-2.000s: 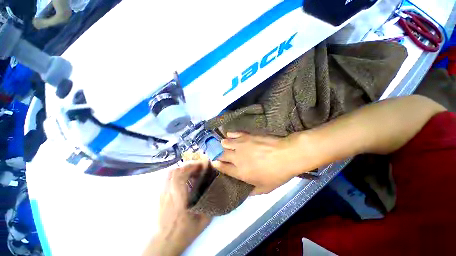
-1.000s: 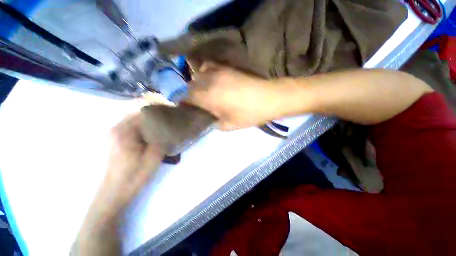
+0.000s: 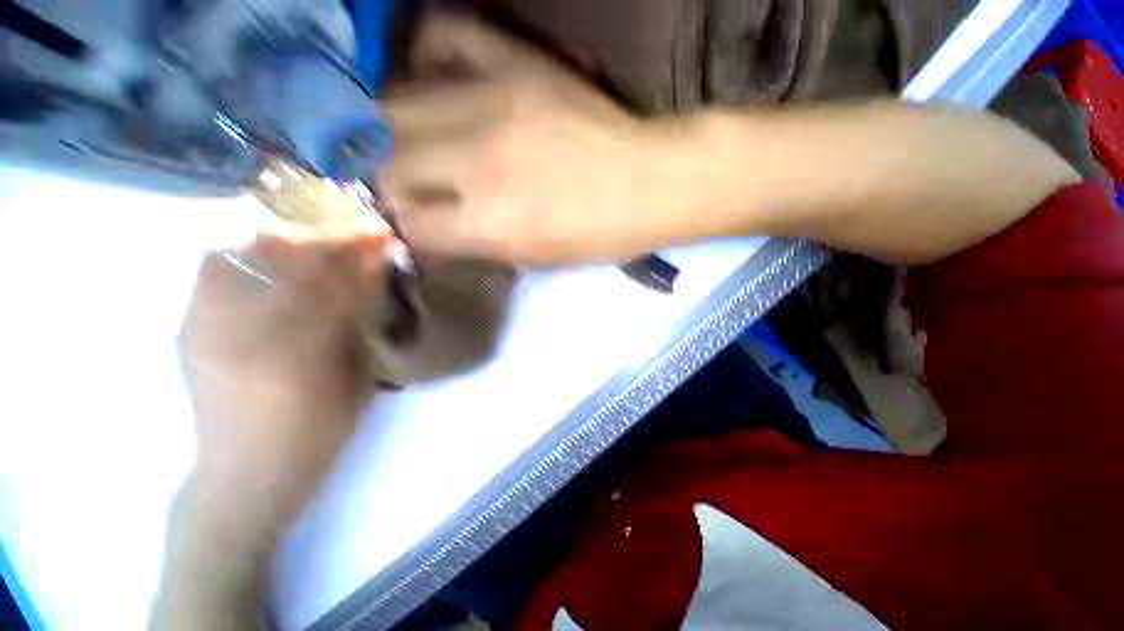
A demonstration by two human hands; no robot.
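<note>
The brown garment (image 3: 456, 314) lies at the needle area, with more of its bulk (image 3: 752, 56) at the top right. My left hand (image 3: 290, 308) is blurred and holds the edge of the garment just below the needle area. My right hand (image 3: 493, 166) is blurred and lies over the cloth right of the needle; its fingers are bent, and whether they pinch the cloth cannot be told. The blue attachment (image 3: 355, 148) sits between my hands, lit by a yellowish glow. The needle and presser foot are too blurred to make out.
The blurred machine head (image 3: 148, 99) fills the top left. The white table (image 3: 86, 370) ends in a ruler-marked front edge (image 3: 592, 431). A small dark strip (image 3: 651, 271) lies on the table below my right wrist. Brown cloth (image 3: 894, 388) hangs beyond the edge, beside my red clothing (image 3: 1011, 407).
The view has moved closer to the table, and the machine lettering and scissors have left the picture. My left hand has come up to the needle area. My right fingers have shifted over the cloth.
</note>
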